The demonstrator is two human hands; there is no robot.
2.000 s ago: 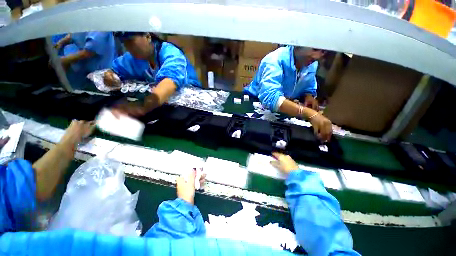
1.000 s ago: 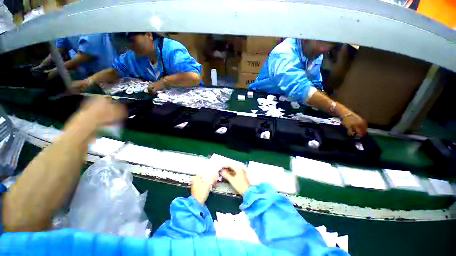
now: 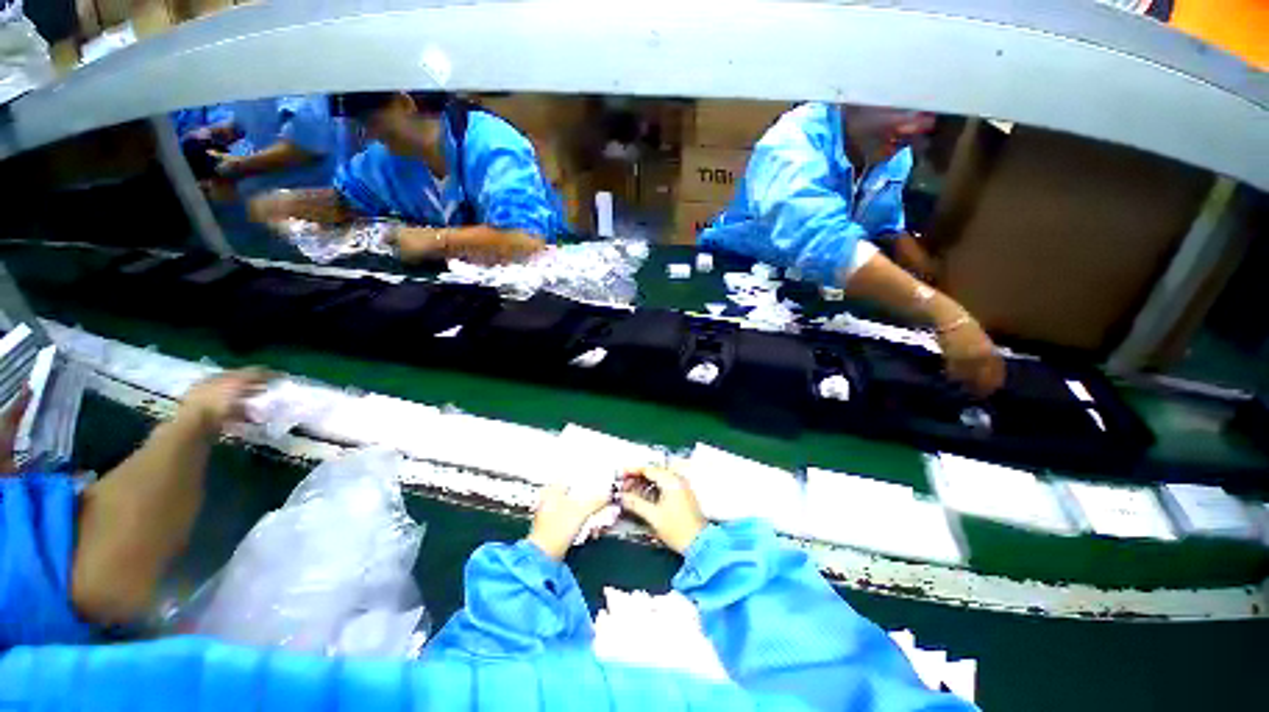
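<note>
My left hand (image 3: 564, 516) and my right hand (image 3: 667, 504) are close together at the near edge of the belt. Small white slips (image 3: 604, 522) are pinched in my left hand. The fingertips of my right hand are at the slips, partly hidden, so I cannot tell whether they grip one. Flat white booklets (image 3: 881, 513) lie in a row on the green belt (image 3: 779, 448), some just beyond my hands. A loose pile of white slips (image 3: 649, 629) lies on the green surface between my forearms.
A crumpled clear plastic bag (image 3: 313, 563) lies left of my hands. A neighbour's arm (image 3: 146, 508) reaches over the belt at left. Black trays (image 3: 633, 351) run along the far side, where two workers in blue reach in. A pale shelf (image 3: 626, 70) crosses overhead.
The booklets and black trays have moved right. My right hand has come back from the belt to my left hand since two seconds ago. The neighbour's arm has lowered since one second ago.
</note>
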